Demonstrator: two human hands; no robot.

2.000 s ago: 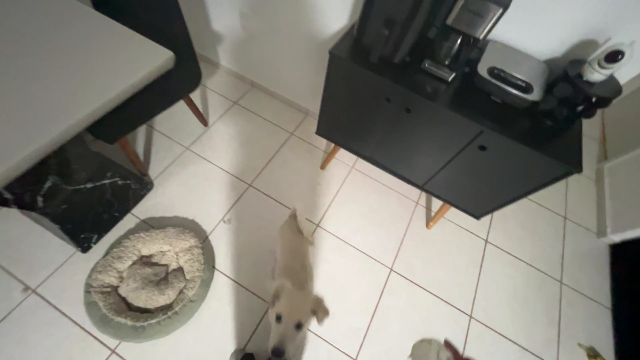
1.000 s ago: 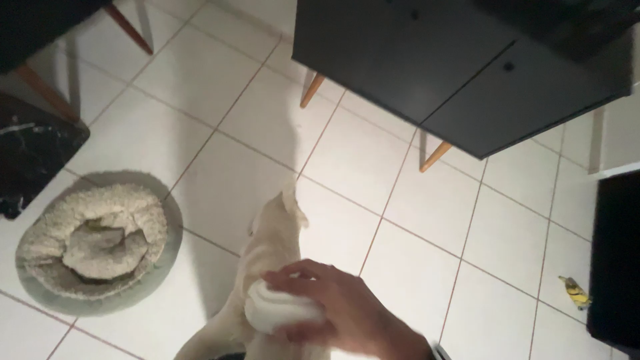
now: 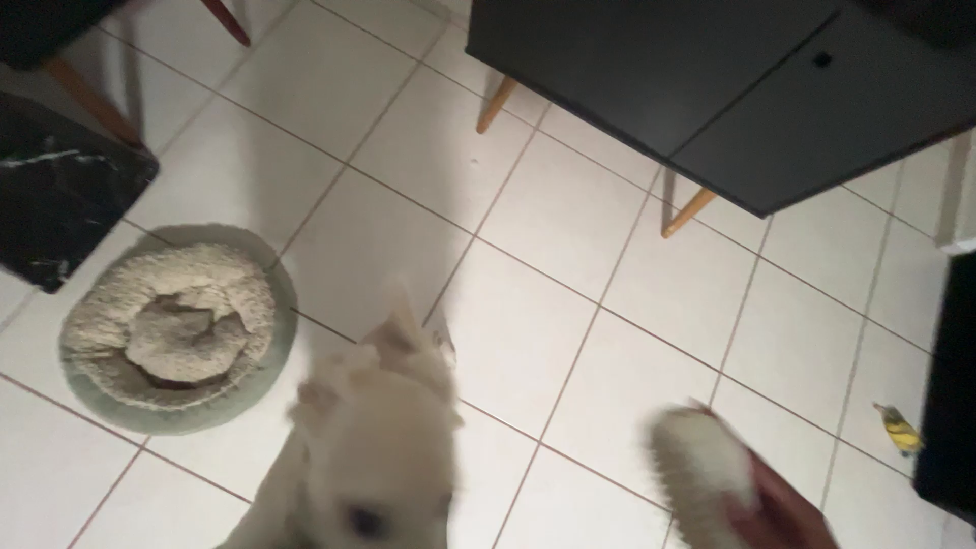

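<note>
My right hand [image 3: 778, 503], blurred at the lower right, is closed on a whitish oval brush [image 3: 698, 465] whose bristles show along its left side. A cream-coloured dog [image 3: 381, 427] is at the bottom centre, to the left of the brush and apart from it. Its head is close to the camera and blurred, with one dark eye showing. My left hand is out of the picture.
A round fleecy pet bed [image 3: 179, 328] lies on the tiles at the left, near a black marble-patterned base [image 3: 69, 191]. A dark cabinet [image 3: 686, 84] on wooden legs stands at the top right. A small yellow toy [image 3: 900, 431] lies at the right.
My right hand and the brush were over the dog's back one second ago; they are now off to its right. The dog has raised its head towards the camera.
</note>
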